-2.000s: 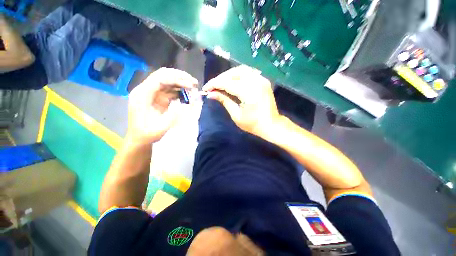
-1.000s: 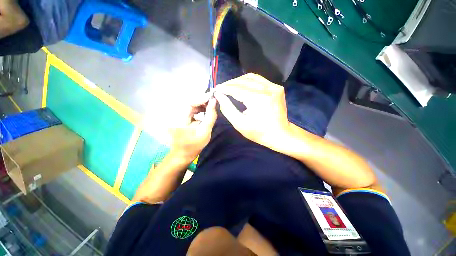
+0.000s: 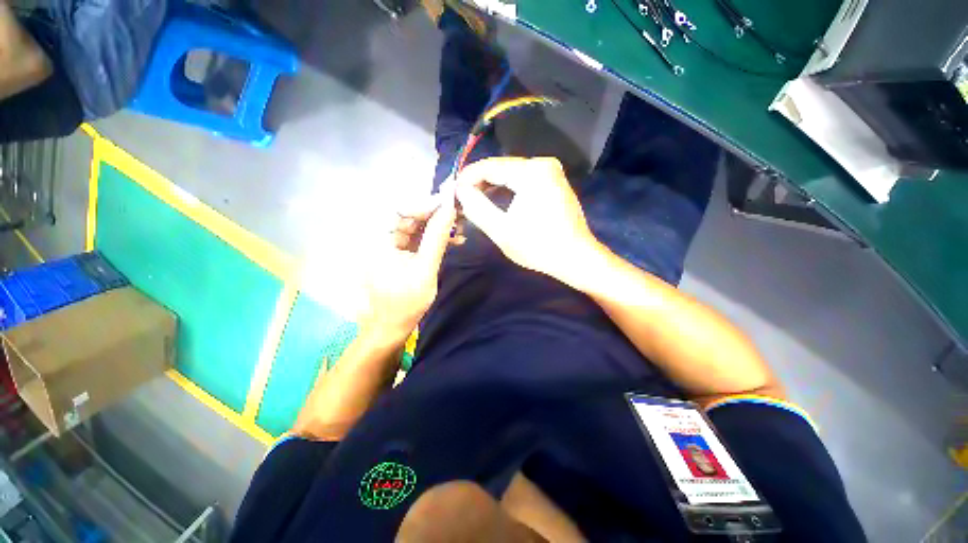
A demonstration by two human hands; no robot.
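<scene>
Thin multicoloured wires (image 3: 483, 124), red, blue, yellow and dark, rise from between my fingertips and bend to the right over my lap. My left hand (image 3: 409, 260) is closed on the lower end of the wires; it is partly washed out by glare. A small dark piece shows at its fingers, too small to name. My right hand (image 3: 528, 209) pinches the wires at the same spot, its thumb and forefinger touching my left fingertips. What sits between the fingertips is hidden.
The green workbench (image 3: 722, 117) holds black leads with ring-like ends (image 3: 679, 19) and a grey-black machine (image 3: 902, 95). A blue stool (image 3: 212, 69) and a seated person's leg (image 3: 101, 53) are at upper left. A cardboard box (image 3: 96, 345) and blue box (image 3: 58, 286) are at left.
Over two seconds my hands came together, and the coloured wires came into sight. Since one second ago, the wires' free ends have swung to the right. The view has shifted.
</scene>
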